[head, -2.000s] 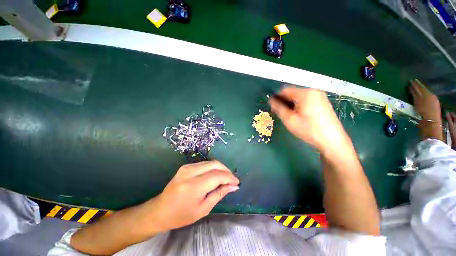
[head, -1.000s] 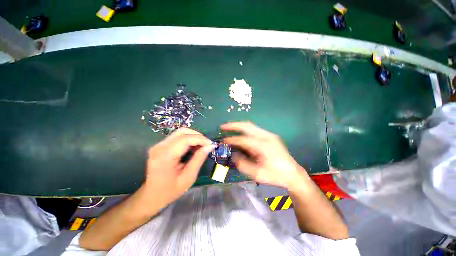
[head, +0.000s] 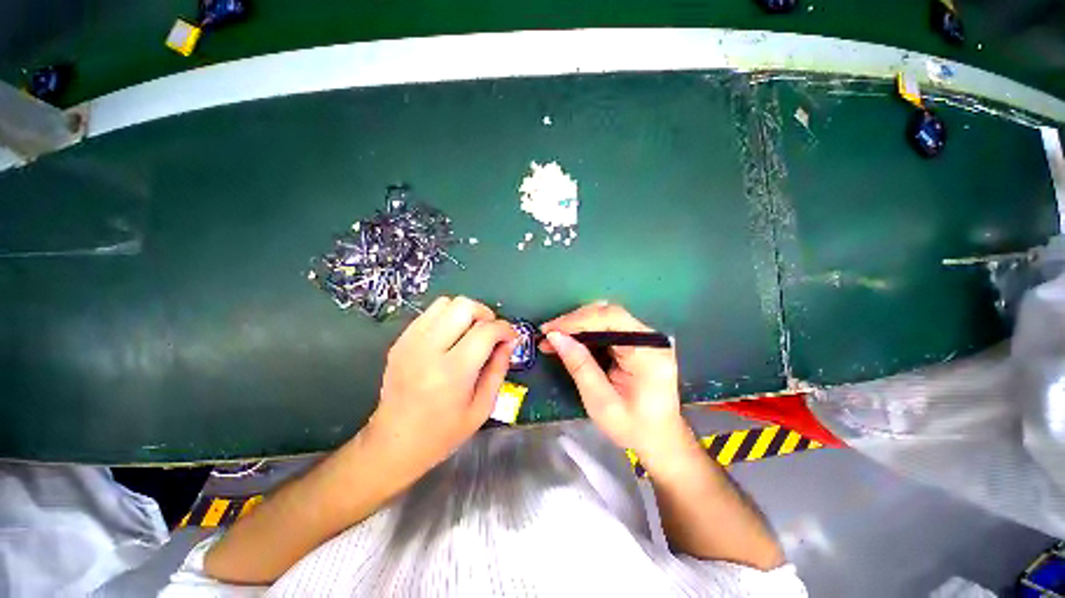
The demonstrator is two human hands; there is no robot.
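Observation:
A small dark electronic unit (head: pixel 523 343), open side up with blue and whitish parts inside, sits near the bench's front edge. Its yellow-edged whitish battery (head: pixel 508 403) hangs on the near side. My left hand (head: pixel 447 364) holds the unit from the left, fingertips at its edge. My right hand (head: pixel 619 364) holds black tweezers (head: pixel 625 339) in its fingers, with the tip end at the unit's right side. The exact tip contact is hidden. A tangled dark and silvery pile of wired components (head: pixel 391 255) lies beyond my left hand. A loose heap of white bits (head: pixel 549 196) lies to its right.
The pale conveyor rail (head: pixel 444 56) curves across beyond the bench. Units with batteries lie on the green belt behind it. Another unit (head: pixel 928 132) lies at the right bench's far edge. People's pale sleeves show at both sides.
Since the first frame, both hands have come together around a unit near the front edge. My right hand has left the white heap and now holds the tweezers at the unit. The view has shifted.

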